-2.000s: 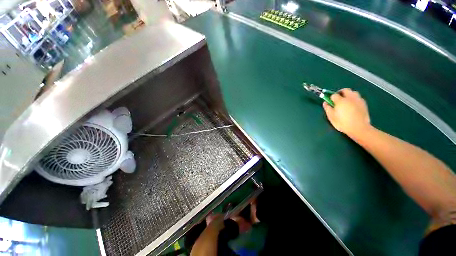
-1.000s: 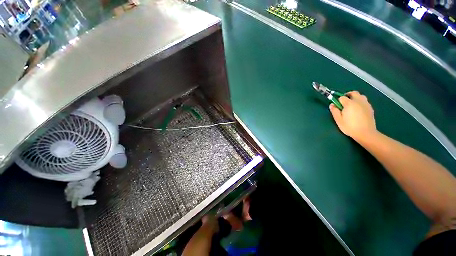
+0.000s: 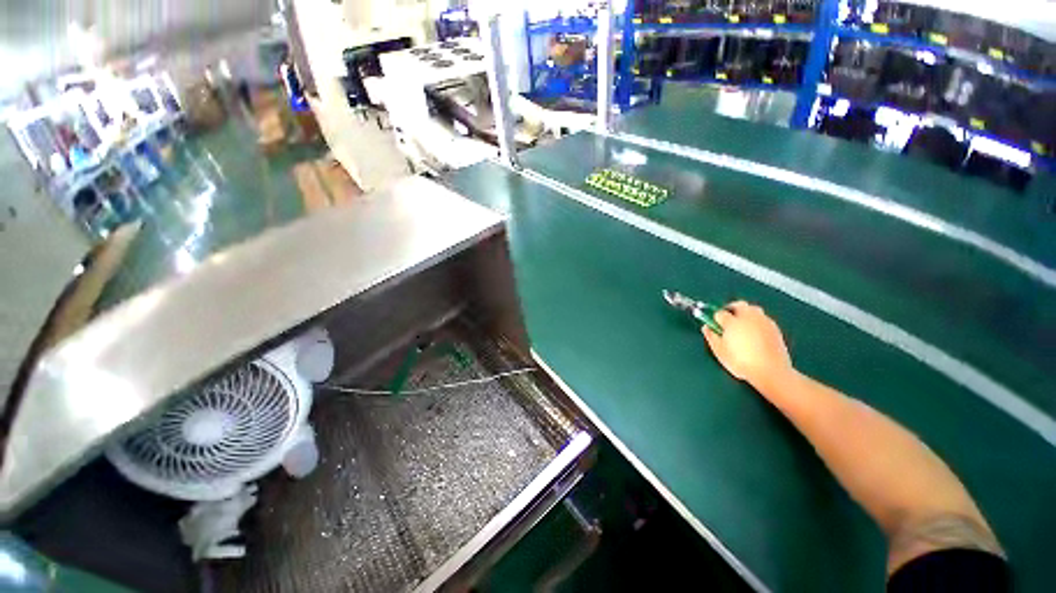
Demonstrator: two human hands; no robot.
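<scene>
My right hand [image 3: 750, 344] rests over the dark green surface [image 3: 625, 382] and holds green-handled cutters [image 3: 693, 308], silver jaws pointing up and left. A green circuit board panel [image 3: 627, 187] lies farther back between the pale metal rails. Another pair of green-handled cutters [image 3: 431, 361] lies on the mesh at the back of the hood. My left hand cannot be made out; a dim, blurred shape shows low under the mesh's front edge.
A silver hood [image 3: 255, 290] covers the mesh tray [image 3: 405, 487], which is scattered with shiny specks. A white fan [image 3: 214, 431] and a crumpled whitish bundle [image 3: 218, 524] are at its left. A pale cable [image 3: 486, 380] crosses the mesh. Blue racks [image 3: 816, 64] stand behind.
The view has tilted up, showing racks and floor behind. My right hand still holds the cutters over the green surface. The lower forearm and hands seen under the tray have mostly left the picture.
</scene>
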